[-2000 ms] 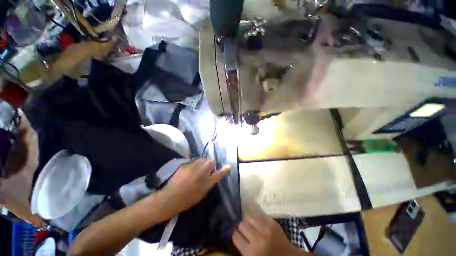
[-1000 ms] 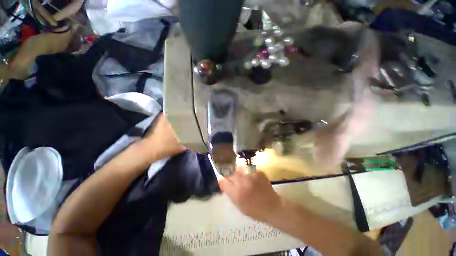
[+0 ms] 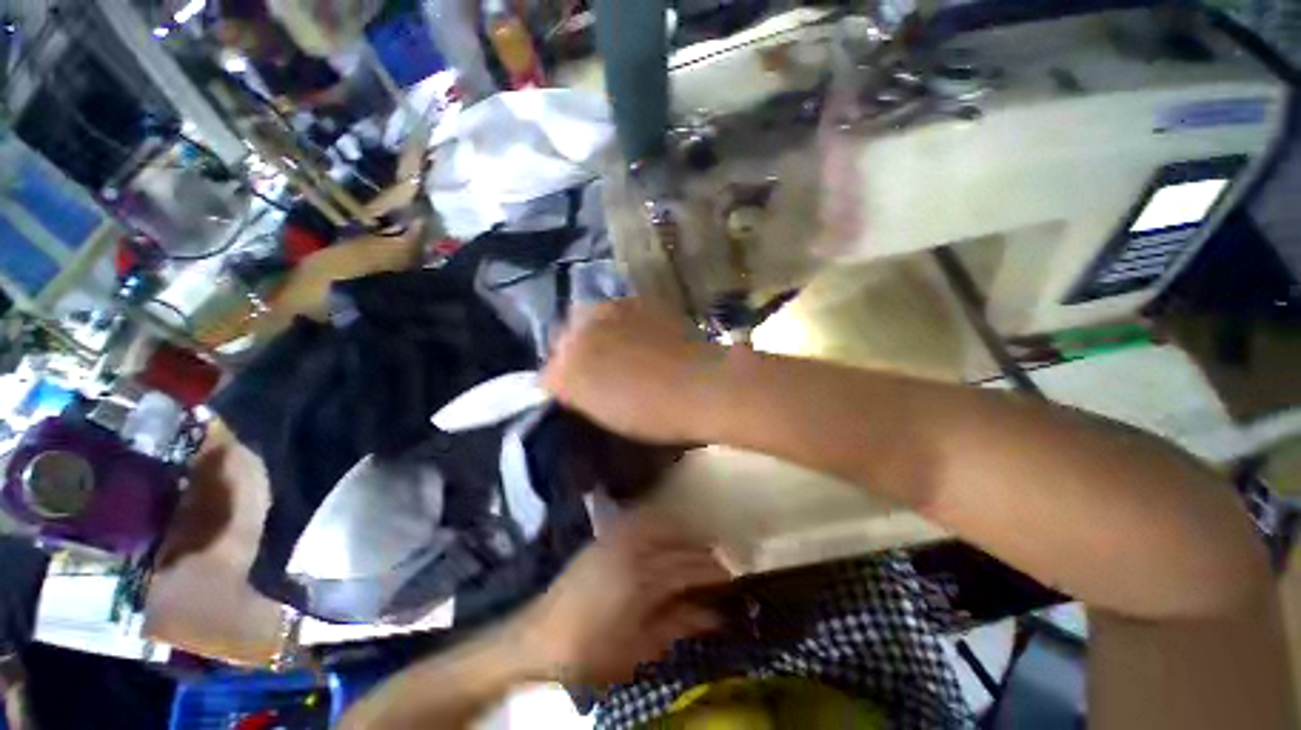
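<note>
A black garment (image 3: 378,357) with light grey panels lies heaped left of the sewing machine head. Two white oval pieces, one larger (image 3: 374,521) and one narrower (image 3: 492,401), lie on it. My right hand (image 3: 621,374) reaches across in front of the machine and is closed on the bunched black cloth left of the needle; its fingertips are hidden. My left hand (image 3: 628,592) is blurred, low at the table's front edge beside the cloth; its grip is unclear. The presser foot area (image 3: 731,317) shows just above my right wrist.
The cream sewing machine (image 3: 956,178) fills the upper right, with a lit control panel (image 3: 1159,221). A dark green-grey tube (image 3: 634,79) stands above its head. A blue basket (image 3: 257,699) is at lower left. A purple object (image 3: 107,485) stands at far left.
My right hand has moved left from the needle area to the black cloth. My left hand has come out from behind the machine head, down toward the front edge. The view has shifted, showing more at left.
</note>
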